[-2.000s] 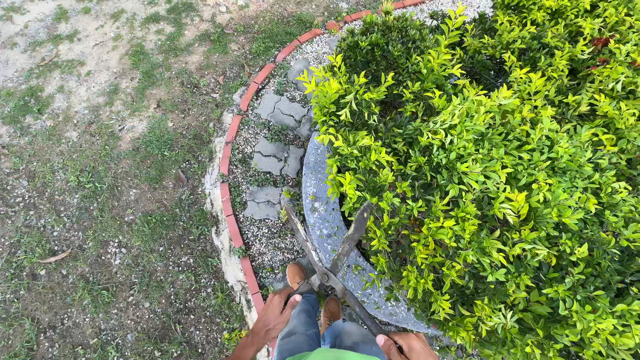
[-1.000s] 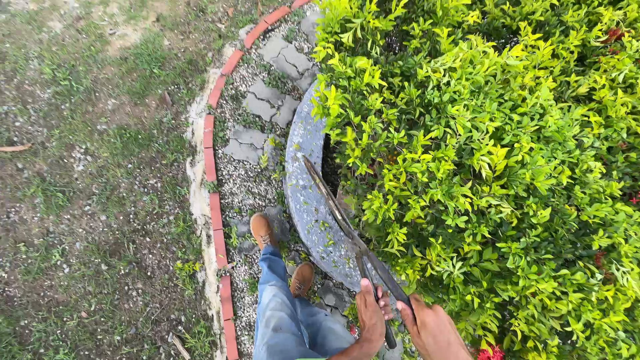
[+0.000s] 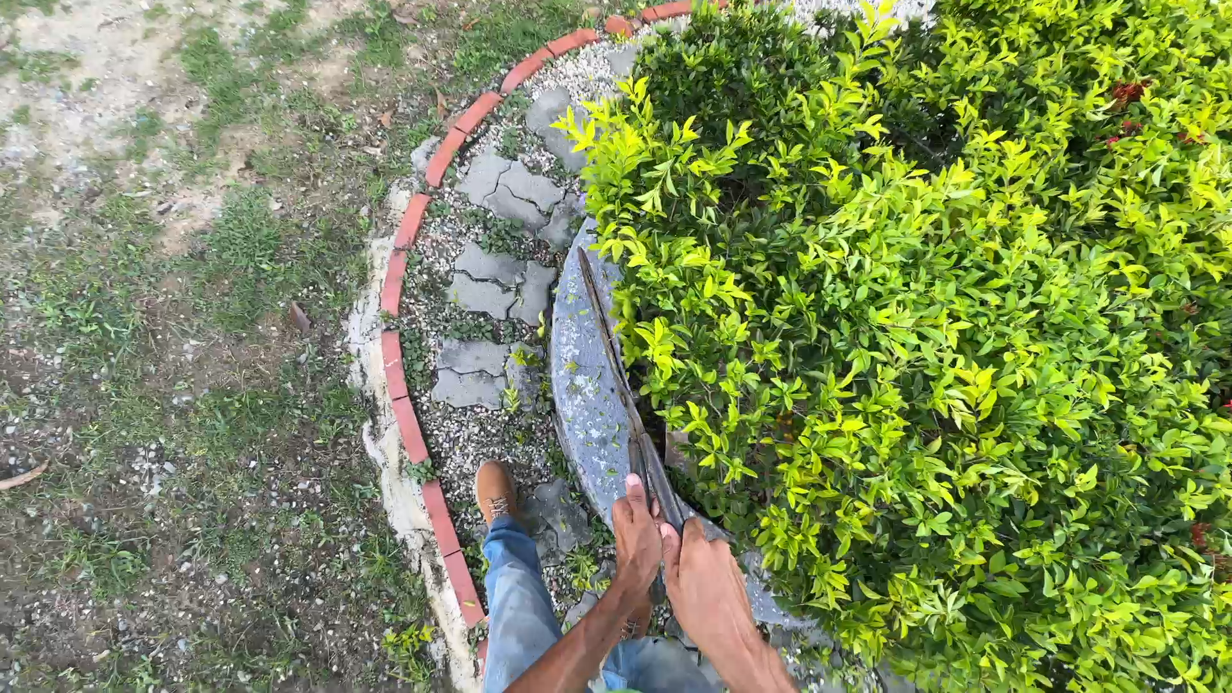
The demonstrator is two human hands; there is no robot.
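My left hand (image 3: 636, 539) and my right hand (image 3: 707, 587) are close together at the bottom centre, each closed on a handle of a pair of hedge shears (image 3: 616, 371). The shears' blades are together and point up and slightly left, over the curved concrete kerb (image 3: 589, 404) and along the side of the leafy green hedge (image 3: 866, 385). The grips are mostly hidden by my fingers. Cut leaf bits are scattered on the kerb.
Grey pavers (image 3: 486, 279) lie in gravel left of the kerb, bounded by a curved red brick edging (image 3: 395, 366). My tan boot (image 3: 497, 491) stands on the gravel. Patchy grass and dirt (image 3: 192, 385) spread beyond the bricks. Red flowers (image 3: 1128, 93) show in the hedge.
The shears were spread wide with my hands far apart two seconds ago; the blades have closed and my hands have come together. Since one second ago the shears point more upward.
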